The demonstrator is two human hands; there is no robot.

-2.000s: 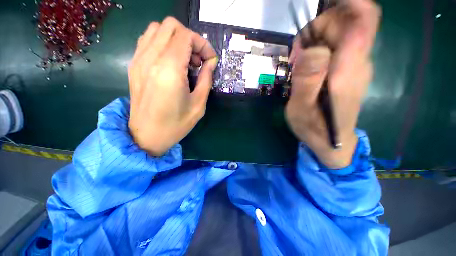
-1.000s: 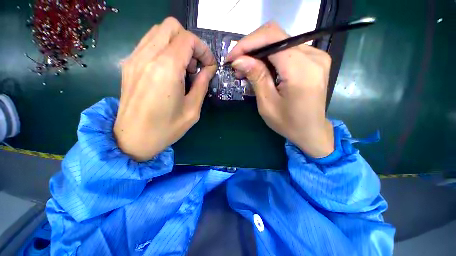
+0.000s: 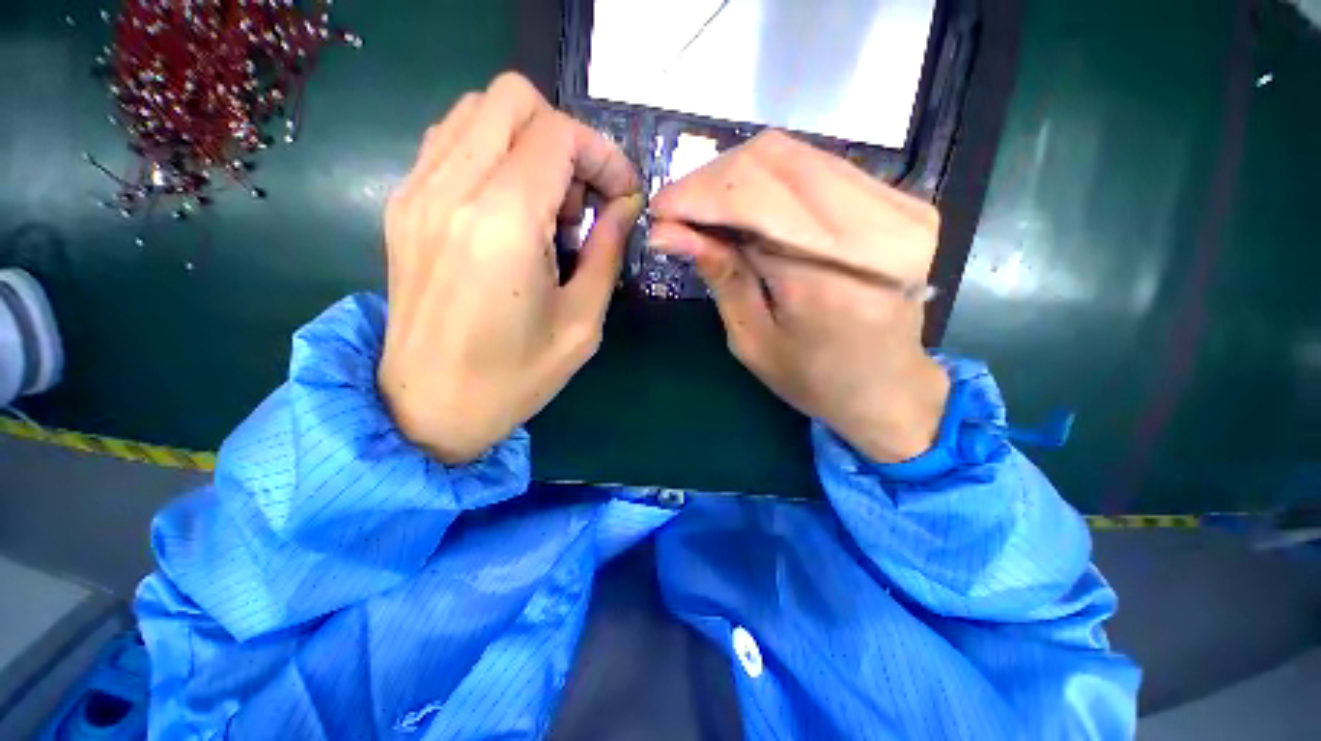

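The black tablet housing (image 3: 953, 87) lies with its back open and a large silvery-white panel (image 3: 768, 58) inside. The circuit board (image 3: 669, 275) shows only in part between my hands. My left hand (image 3: 500, 268) is over the board's left side, thumb and index fingertips pinched together; whatever is between them is too small to tell. My right hand (image 3: 811, 261) holds the dark tweezers (image 3: 833, 261), which lie slanted across it. Its fingertips are close to the left ones over the board. The tweezers' tips are hidden or too small to tell.
A tangled pile of red wired components (image 3: 203, 87) lies on the dark green bench mat (image 3: 362, 145) at the upper left. A white round desk fan part (image 3: 26, 336) is at the left edge. A blue wrist band (image 3: 949, 442) is on my right wrist.
My right hand came in from the right of the board to beside the left fingertips. Since then the tweezers' rear end has swung down. My left hand stays pinched, with only a slight shift.
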